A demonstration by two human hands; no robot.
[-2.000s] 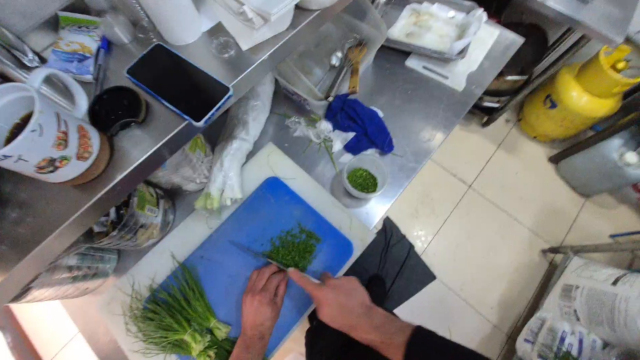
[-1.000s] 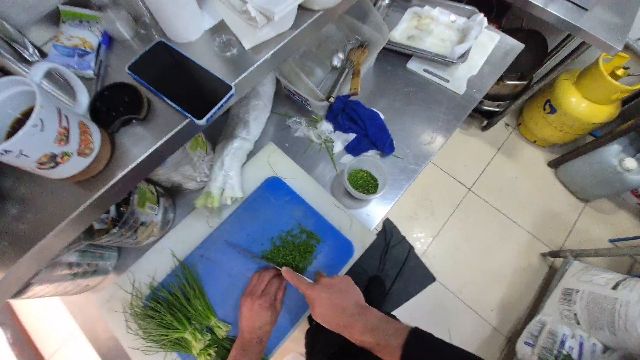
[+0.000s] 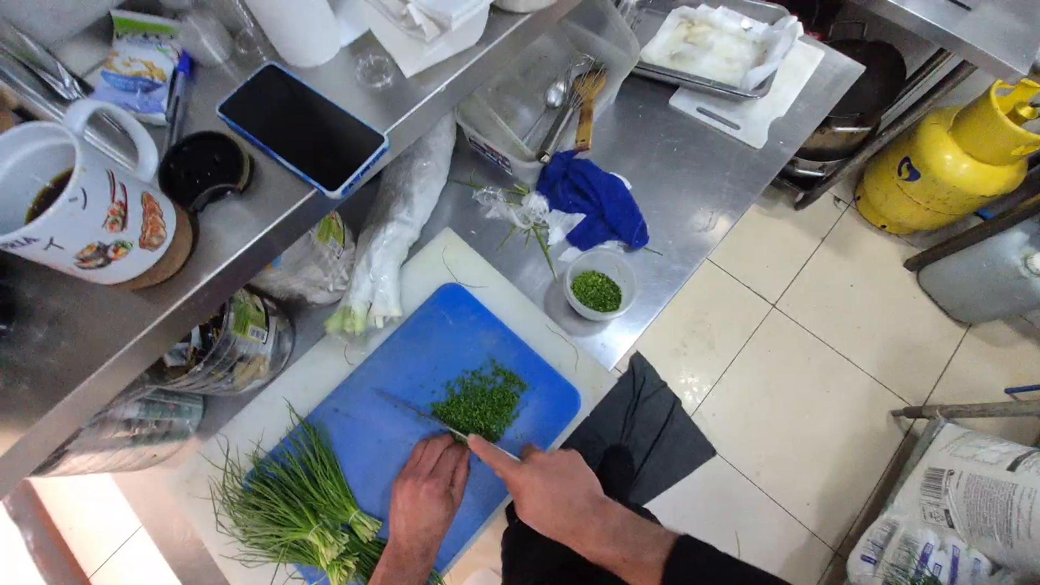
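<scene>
A kitchen knife (image 3: 419, 411) is gripped in my right hand (image 3: 554, 489), its blade lying along the near edge of a pile of finely chopped chives (image 3: 481, 400) on the blue cutting board (image 3: 461, 319). Close beside the blade, my left hand (image 3: 426, 493) rests on the board with its fingers curled; whether it pins any chives is hidden. Bundles of whole chives (image 3: 305, 496) lie on the board's lower left part. Beyond the board stands a clear plastic cup (image 3: 569, 297) of chopped chives. The blue board sits on a larger white board (image 3: 445, 253).
A raised steel shelf (image 3: 268, 236) on the left holds a mug (image 3: 97, 195) and a phone (image 3: 302, 127). Behind the boards are wrapped vegetables (image 3: 406, 219), a blue cloth (image 3: 593, 203), a plastic bin (image 3: 496, 122) with utensils and a metal tray (image 3: 699, 80). A yellow gas cylinder (image 3: 934, 171) stands right.
</scene>
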